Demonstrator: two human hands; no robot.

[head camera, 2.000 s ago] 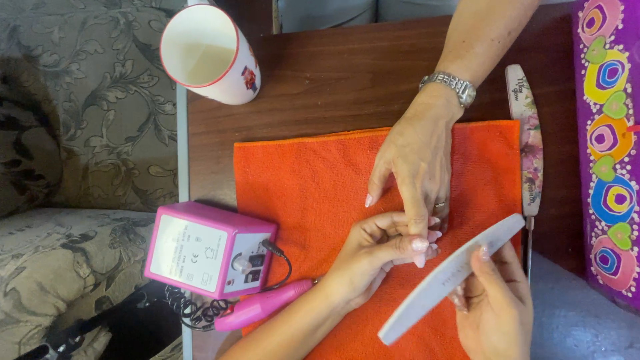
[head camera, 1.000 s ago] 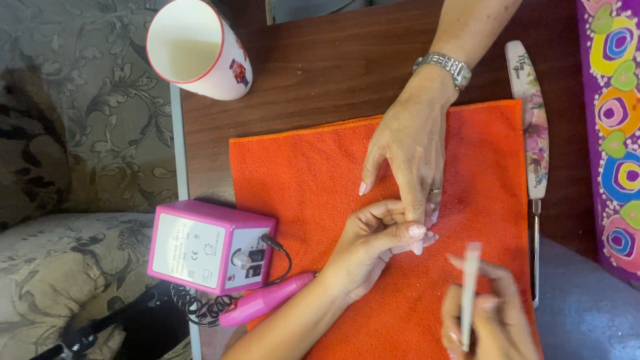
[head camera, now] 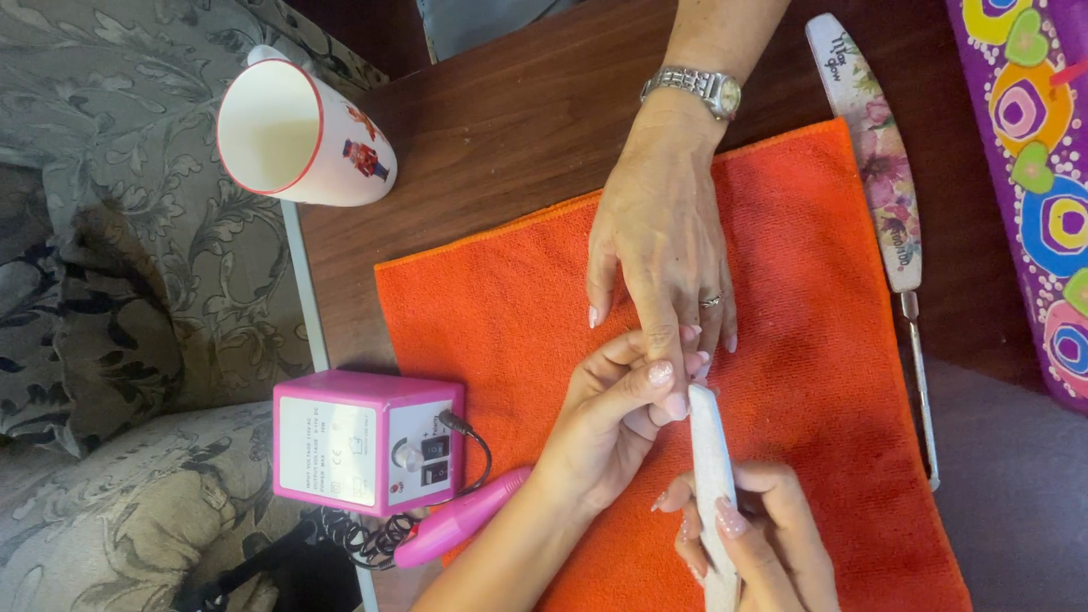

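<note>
My left hand (head camera: 616,416) grips a fingertip of another person's hand (head camera: 667,229), which reaches in from the top over an orange towel (head camera: 816,374). That hand wears a ring, with a metal wristwatch (head camera: 693,89) at its wrist. Between the thumb and fingers of my right hand (head camera: 765,535) is a white nail file (head camera: 714,476), tilted on its narrow side. The file's upper end lies right beside the held fingertip; whether they touch, I cannot tell.
A pink nail drill control box (head camera: 327,442) and its pink handpiece (head camera: 463,514) lie at the towel's left. A white mug (head camera: 306,136) stands at upper left. Right of the towel are a floral nail file (head camera: 875,161), a metal tool (head camera: 922,391) and a painted purple object (head camera: 1033,170).
My right hand has brought the file back leftward, up to the held fingertip, and turned it from its broad face onto its narrow side. My left hand keeps its grip on the other person's finger.
</note>
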